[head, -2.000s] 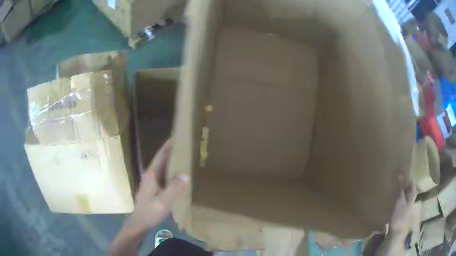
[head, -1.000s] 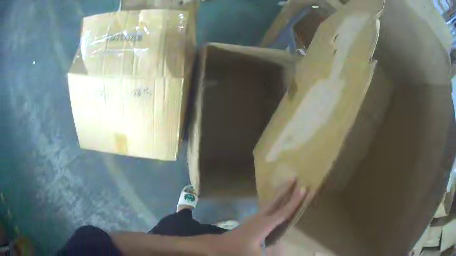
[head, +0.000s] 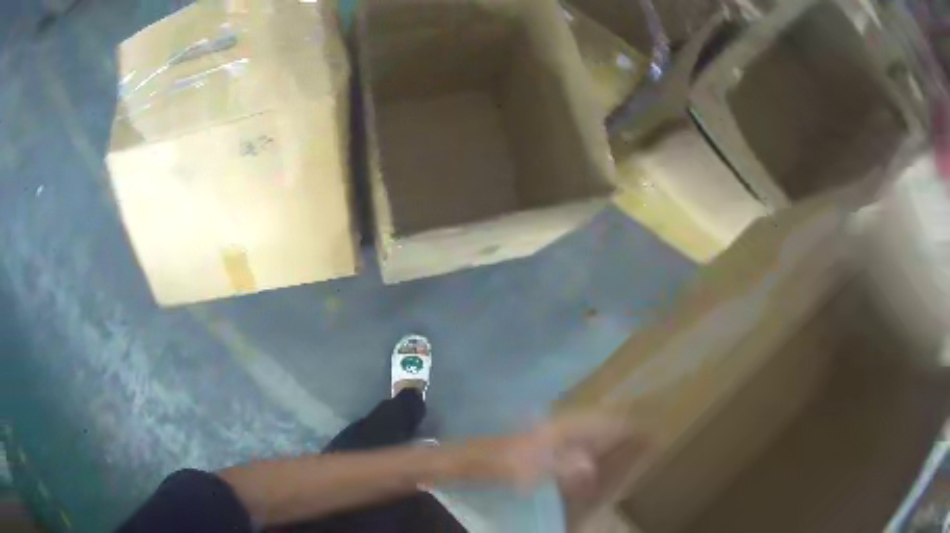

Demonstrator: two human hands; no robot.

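Observation:
A large open brown carton (head: 719, 344) lies tilted at the lower right, its dark inside showing, with its right part cut off by the picture's edge. My left hand (head: 578, 453) is on the near left edge of this carton, fingers at its wall; the hand is blurred. My forearm reaches in from the lower left. My right hand is not in view.
On the floor stand a taped carton (head: 234, 198) at the upper left, an open empty carton (head: 490, 234) beside it, and another open carton (head: 708, 187) at the upper right. My foot in a white slipper (head: 413, 363) is on the floor below them.
The held carton has moved from the middle to the lower right and tilted. The view has shifted, showing more of the floor cartons. My right hand, seen earlier at the carton's right side, has left view.

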